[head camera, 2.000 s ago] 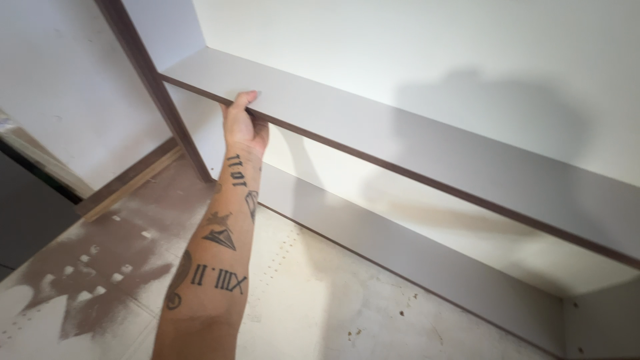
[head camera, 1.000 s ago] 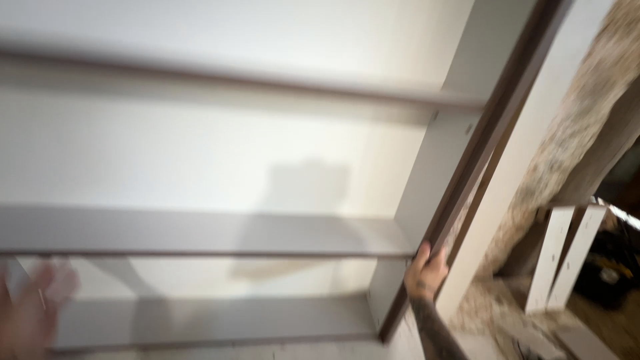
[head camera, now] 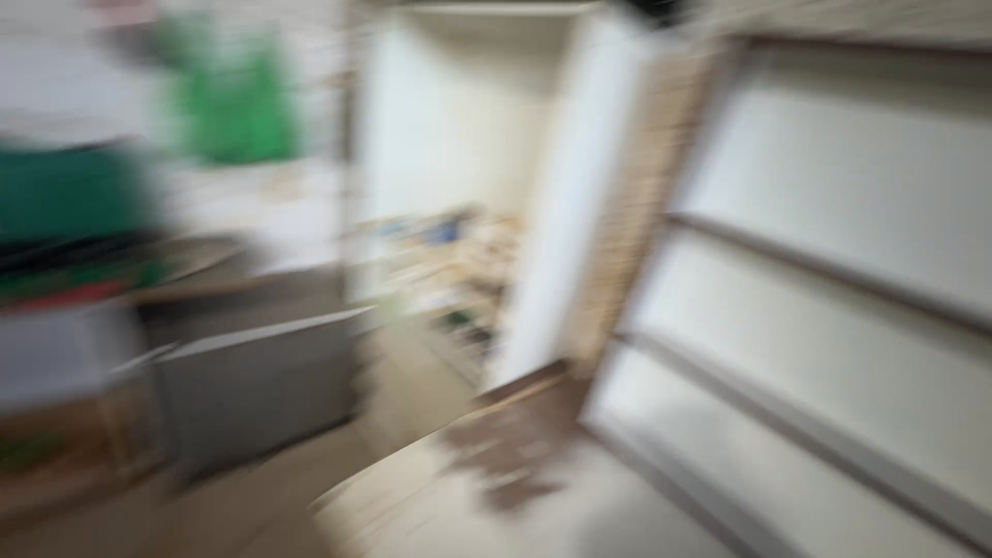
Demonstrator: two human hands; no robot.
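Observation:
Neither of my hands shows in the head view, which is strongly blurred. At the right stands a shelving unit with a white back and dark-edged shelves [head camera: 821,263]; its lowest part rests by a pale panel [head camera: 434,504] that bears a brown patch [head camera: 519,457]. What my hands touch cannot be seen.
Left of the shelving, a white-framed opening [head camera: 573,194] holds a heap of mixed items [head camera: 465,263]. A grey panel [head camera: 256,387] leans at the left, below a green bag [head camera: 232,108]. A dark green box-like thing [head camera: 70,194] is at the far left.
The view has swung far to the left. Both hands, seen at the shelving one second ago, one of them on its right upright, are out of the picture.

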